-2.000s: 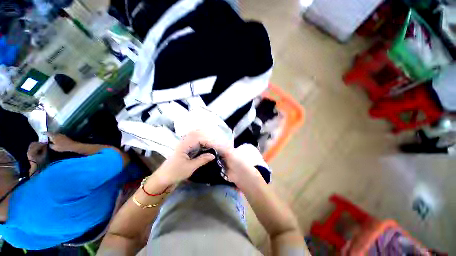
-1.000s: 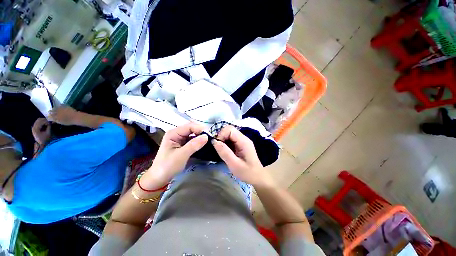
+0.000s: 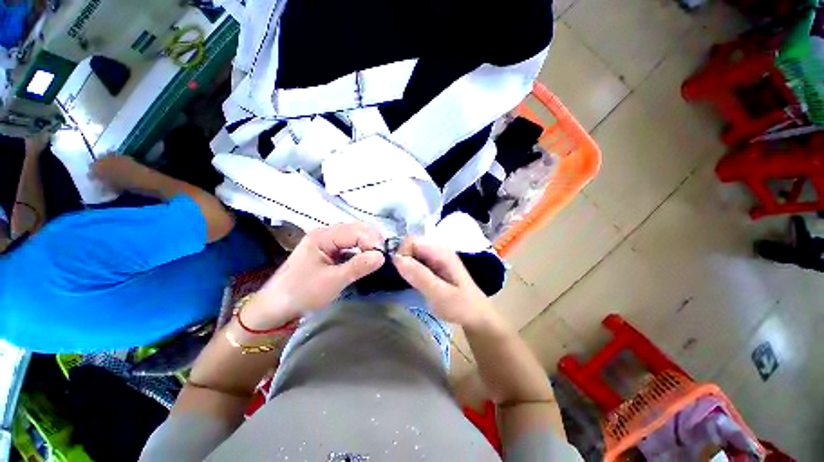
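A part-sewn black-and-white garment (image 3: 407,36) lies heaped in front of me, with white bands and a white panel (image 3: 375,171) nearest my hands. My left hand (image 3: 334,266) and my right hand (image 3: 438,271) meet at the near end of the heap. Thumbs and fingertips of both pinch a small dark seam edge (image 3: 390,245) between them. A small grey, possibly checked bit shows there. Black cloth hangs under and beside my right hand. The fingertips hide most of what is pinched.
An orange basket (image 3: 578,158) with black and pale pieces stands right of the heap. A person in blue (image 3: 108,271) sits at a sewing machine (image 3: 90,45) on the left. Red stools (image 3: 623,361) and another orange basket (image 3: 673,406) with pinkish cloth stand on the right.
The checked fabric seen at my fingertips a second ago is now mostly hidden. Both hands still pinch the edge, close together. The neighbour's arms have moved forward at the machine.
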